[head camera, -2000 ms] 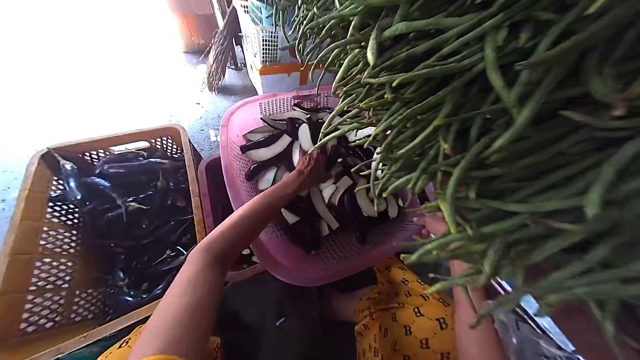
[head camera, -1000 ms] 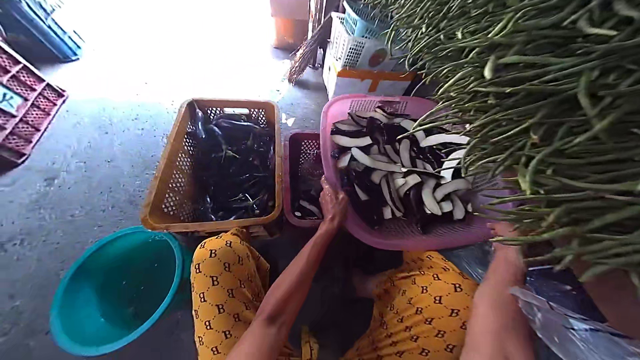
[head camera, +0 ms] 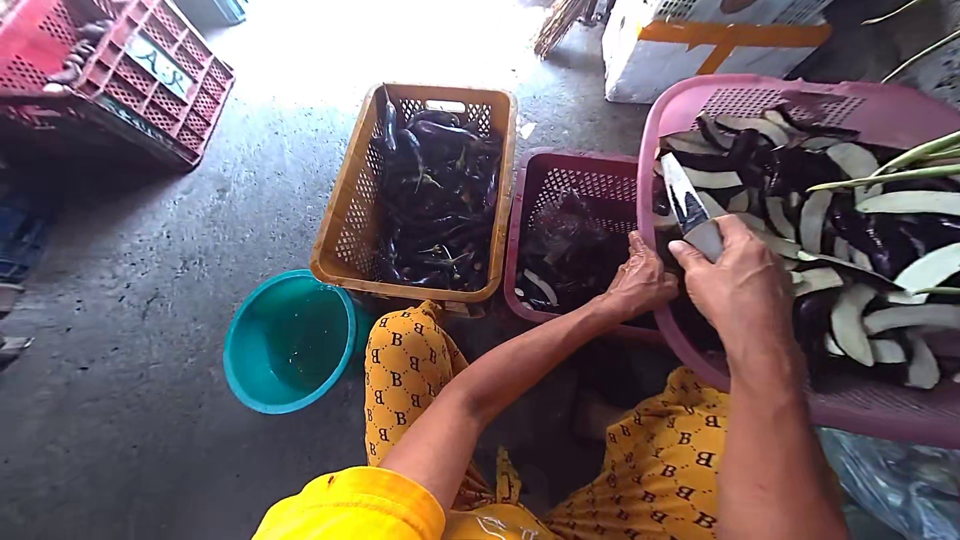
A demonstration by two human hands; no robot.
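A pink plastic basket full of cut eggplant pieces stands at the right. My left hand rests on its left rim, fingers at the edge. Just right of it, my right hand grips a knife over the basket, with the blade pointing up and left. Whole eggplants fill an orange-brown plastic crate left of centre. Between crate and basket sits a dark pink crate with a clear plastic bag and some eggplant pieces, partly hidden by my left arm.
A teal tub stands on the concrete floor at lower left. A red crate is at upper left. A white foam box with orange tape and a broom are at the top. Green bean pods overlap the basket's right side.
My right hand, earlier at the basket's right side by the long beans, is now over its left part with a knife in it. The view has shifted; the bean pile is mostly out of sight.
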